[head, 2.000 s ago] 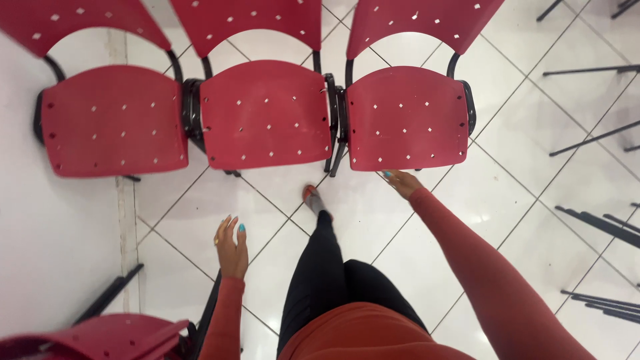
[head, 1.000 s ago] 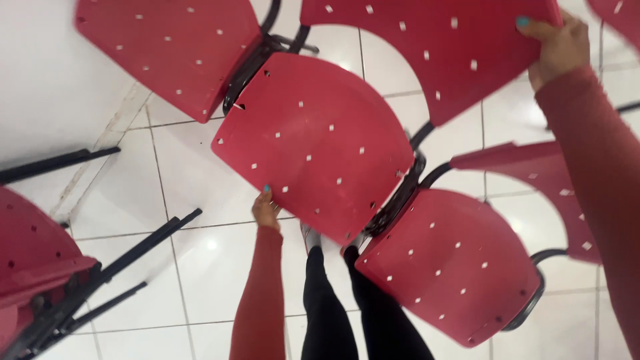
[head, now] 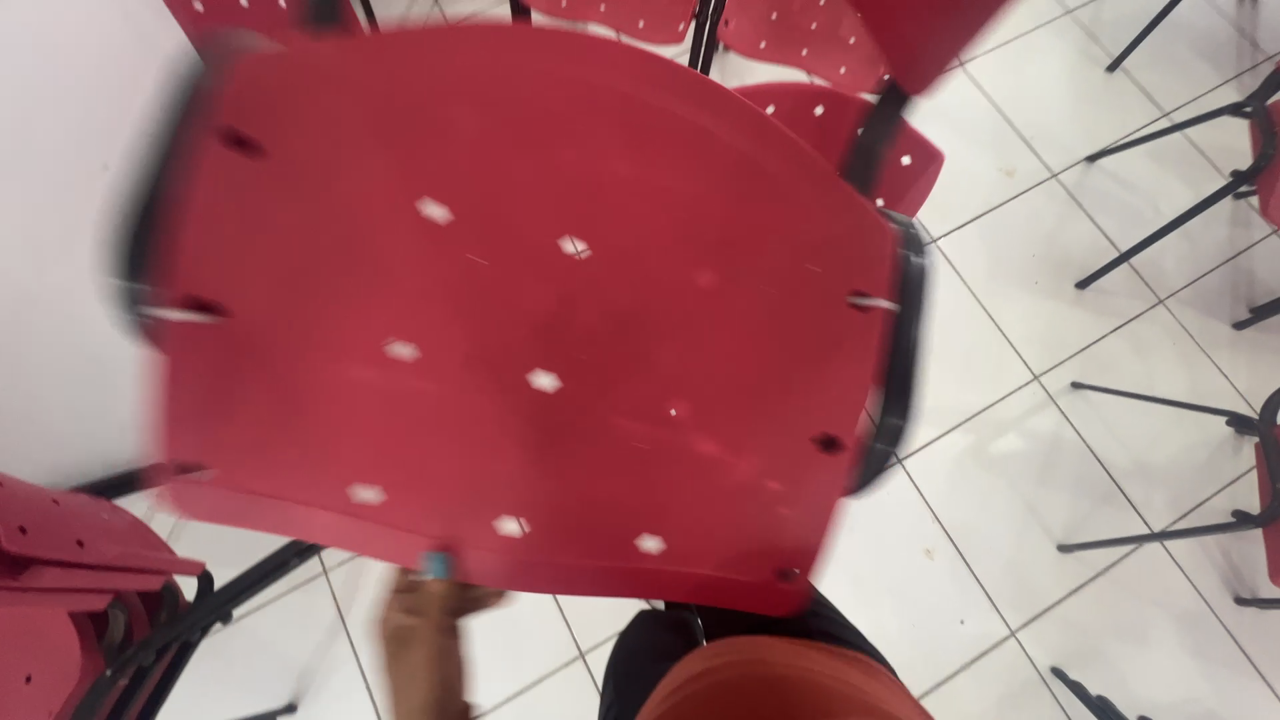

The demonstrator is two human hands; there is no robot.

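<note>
A red plastic chair (head: 620,320) with diamond-shaped holes and black metal side frames is held up close below the camera, its seat filling much of the view and partly blurred. My left hand (head: 430,630) grips the seat's front edge from below, the thumb with its blue nail on top. The right hand and arm are out of view. Part of a red backrest (head: 925,35) shows at the upper right of the seat.
More red chairs (head: 800,40) stand in a row beyond. Folded or stacked red chairs (head: 80,580) with black legs are at the lower left. Chairs with thin black legs (head: 1160,230) line the right side on the white tiled floor (head: 1000,500). A white wall (head: 80,250) is at left.
One chair has come up much closer to the camera, with my left hand still at its front edge. My right hand, on a backrest a second ago, has gone out of view.
</note>
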